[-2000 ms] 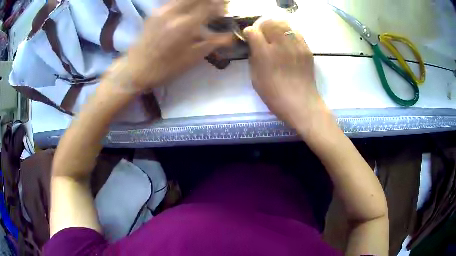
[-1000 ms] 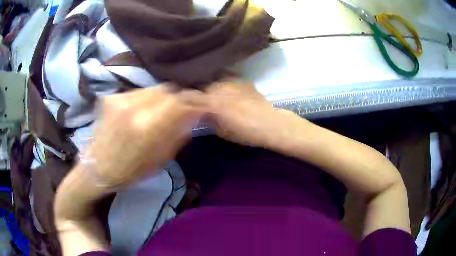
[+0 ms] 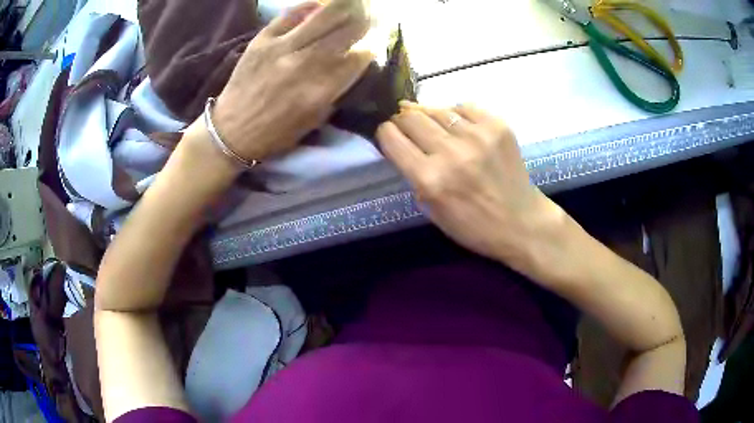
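Observation:
Brown shell fabric [image 3: 194, 54] lies bunched on the white machine table, with pale-backed parts [image 3: 91, 157] heaped at its left. My left hand [image 3: 289, 83], with a bracelet at the wrist, lies over the brown fabric, its fingertips near the bright lamp-lit area at the top; whether it grips is unclear. My right hand [image 3: 463, 165] pinches the dark brown fabric edge [image 3: 372, 103] between thumb and fingers, near the table's front. The needle and presser foot cannot be made out in the glare.
Scissors with green and yellow handles [image 3: 632, 66] lie at the upper right. A measuring tape [image 3: 612, 153] runs along the table's front edge. A grey-white part [image 3: 236, 351] hangs left of the lap. Brown panels [image 3: 682, 281] hang below the table at right.
My hands have parted from close together at the table edge. The left moved up over the brown fabric, the right moved rightward. The brown fabric lies lower and flatter; the view has shifted slightly.

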